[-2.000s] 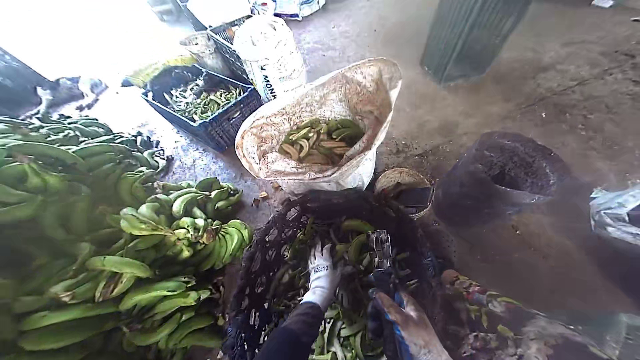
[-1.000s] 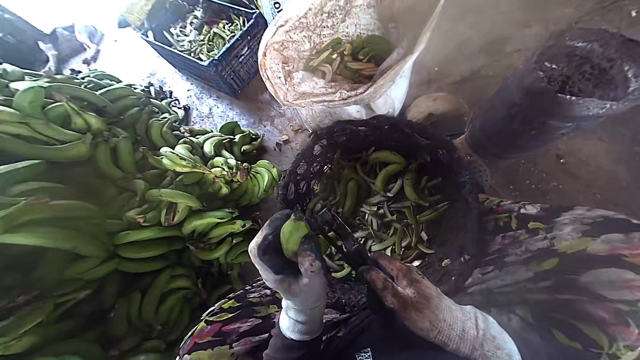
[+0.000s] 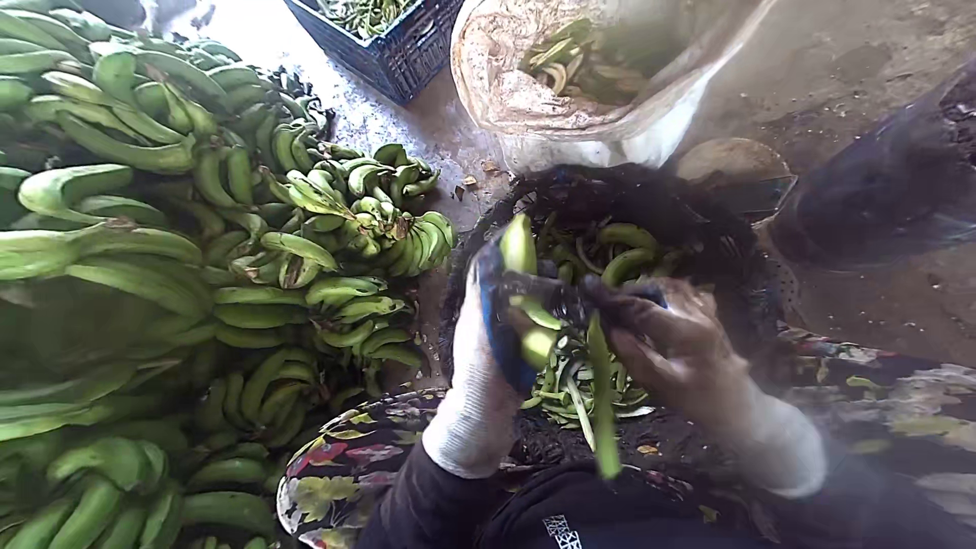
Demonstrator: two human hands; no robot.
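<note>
My left hand (image 3: 484,358), in a white knit glove with dark palm, grips a green plantain (image 3: 519,248) upright over a dark mesh basket (image 3: 476,282). My right hand (image 3: 679,343), in a stained glove, holds a dark-handled peeler (image 3: 568,296) across the plantain; its blade is blurred. A long green strip of peel (image 3: 602,404) hangs below the tool. Inside the basket lie plantains (image 3: 627,248) and a heap of peel strips (image 3: 572,381).
Bunches of green plantains (image 3: 259,252) pile up on the left. A blue crate (image 3: 404,57) of peels and a whitish sack (image 3: 496,91) holding plantain pieces stand ahead. A dark bag (image 3: 869,183) is at the right.
Two seconds ago my left hand was reaching into the basket; one second ago it held a plantain near the basket's left side. Now both hands meet over the basket and a peel strip hangs down.
</note>
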